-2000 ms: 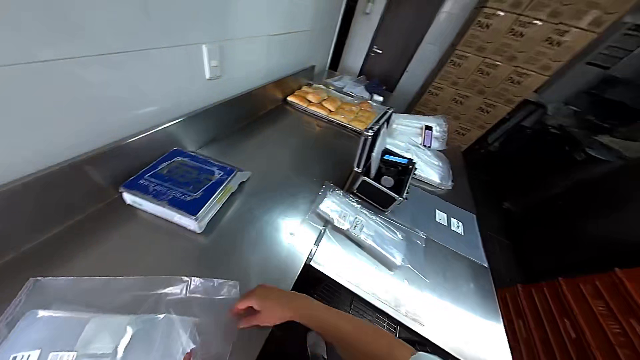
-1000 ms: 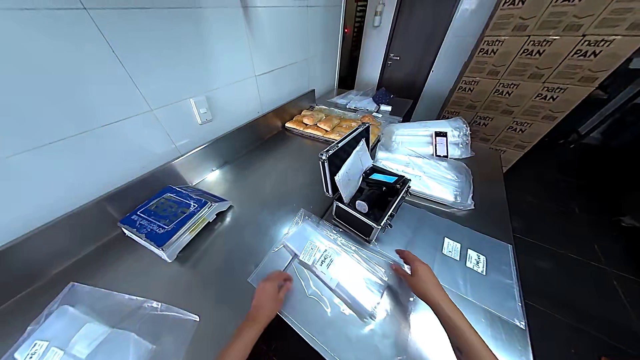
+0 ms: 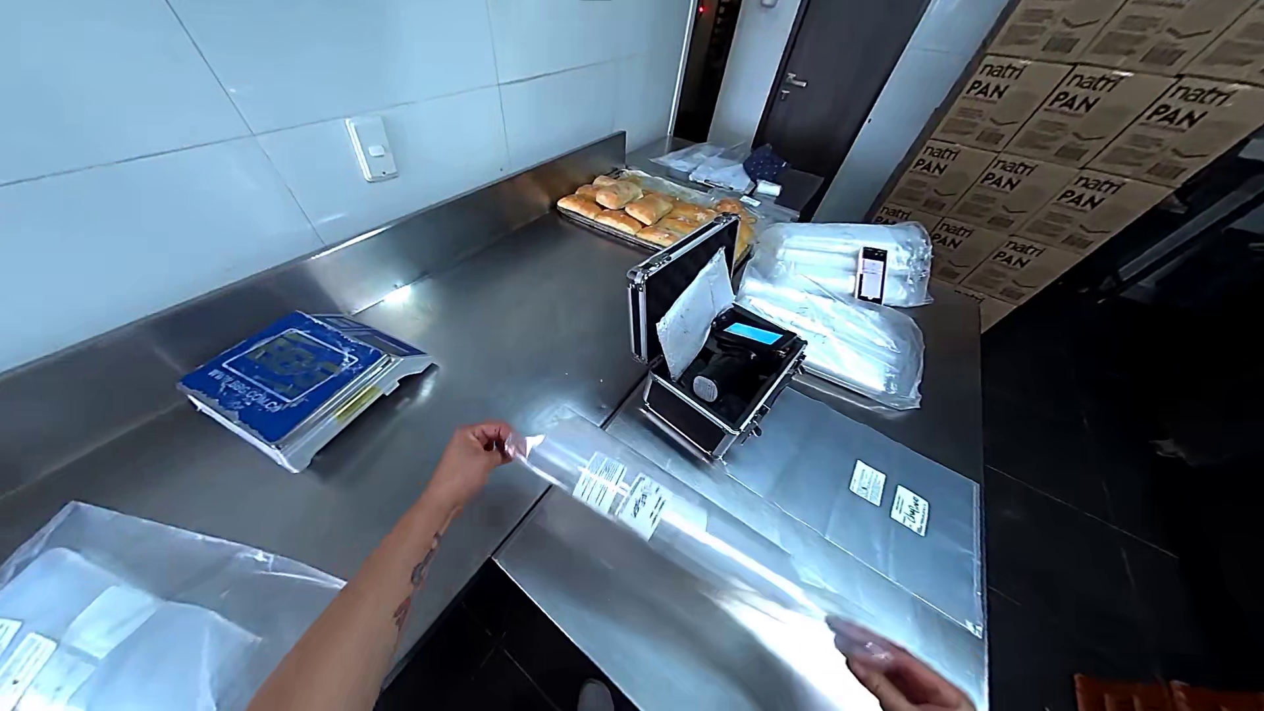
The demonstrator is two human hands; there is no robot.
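My left hand [image 3: 482, 452] pinches one corner of a clear plastic bag [image 3: 681, 523] that bears two printed labels. At the lower right, my right hand [image 3: 894, 671] holds the bag's opposite end, so it stretches between both hands over the steel table. Behind the bag stands a small black hard case [image 3: 701, 405], lid up, with a dark device showing a lit blue screen [image 3: 753, 333] and a white sheet against the lid. Flat clear bags with labels [image 3: 869, 504] lie right of it. Another labelled clear bag [image 3: 178, 612] lies at the lower left.
A blue-topped digital scale [image 3: 296, 380] sits on the left of the steel table. Farther back are a tray of bread rolls [image 3: 647, 207], packs of clear plastic bags [image 3: 839, 326] and a phone-like device [image 3: 871, 275]. A gap between tables shows dark floor. Cardboard boxes [image 3: 1076, 109] are stacked beyond.
Both hands, apart over the labelled bag a second ago, now grip its ends, and the bag is drawn out between them. Two seconds ago a hand was beside the bag at lower left. The view has shifted.
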